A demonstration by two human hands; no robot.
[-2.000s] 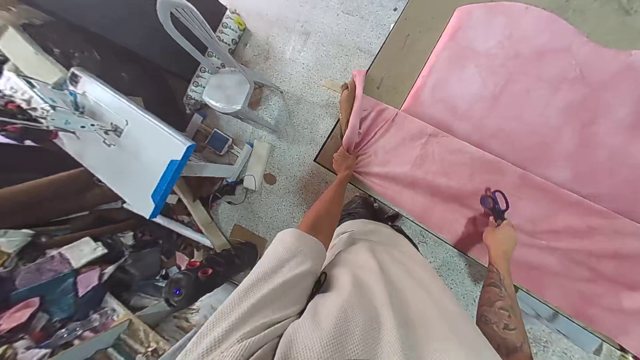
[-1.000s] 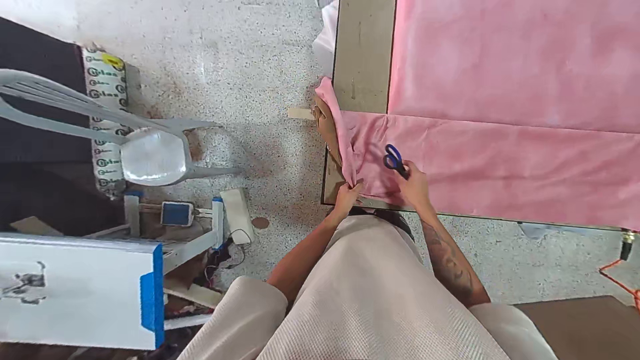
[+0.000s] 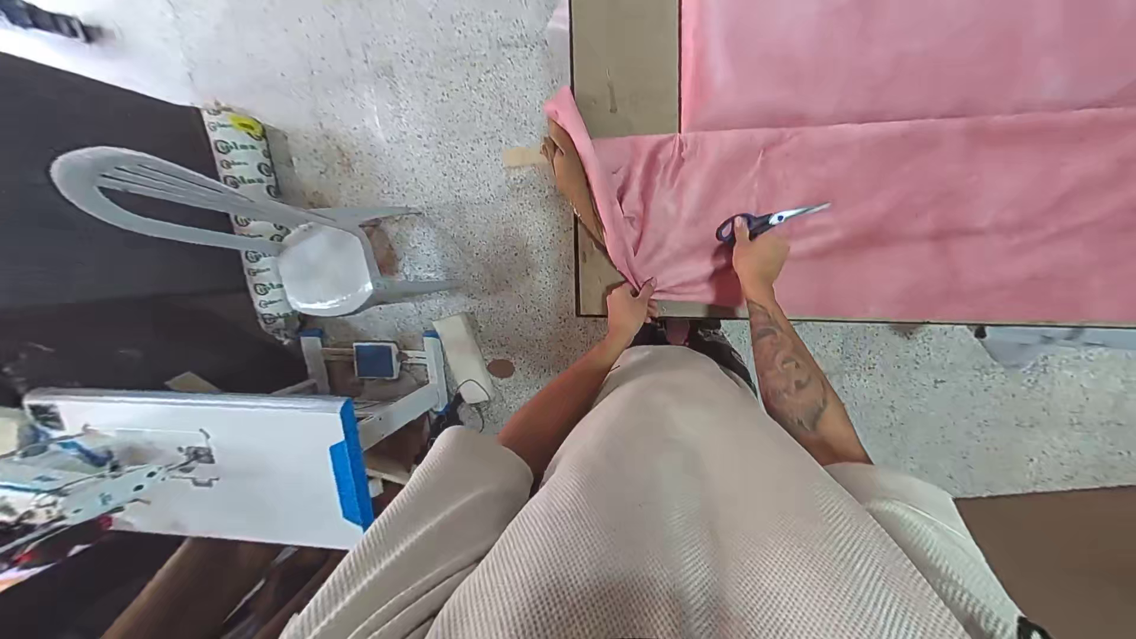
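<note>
Pink sheet material [image 3: 941, 222], possibly leather or fabric, lies over the table [image 3: 626, 67]. Its left end is gathered and folded back, showing a brown underside [image 3: 575, 182] past the table's left edge. At the near left corner my left hand [image 3: 628, 312] pinches the bunched pink edge. My right hand [image 3: 760, 257] holds scissors [image 3: 770, 218] by their dark handles above the sheet, the metal blades pointing right. A second pink piece [image 3: 887, 62] lies farther back, along a straight edge.
A white plastic chair [image 3: 327, 266] is on the speckled floor [image 3: 479, 71] to the left. Below it is a white sewing-machine table [image 3: 257, 470] with blue tape on its end. A patterned roll or package [image 3: 244, 169] lies behind the chair. A brown surface [image 3: 1056, 550] is at lower right.
Two seconds ago the scissors pointed another way, far from my left hand; my right hand then came near the left and has now moved a little away. The view has turned.
</note>
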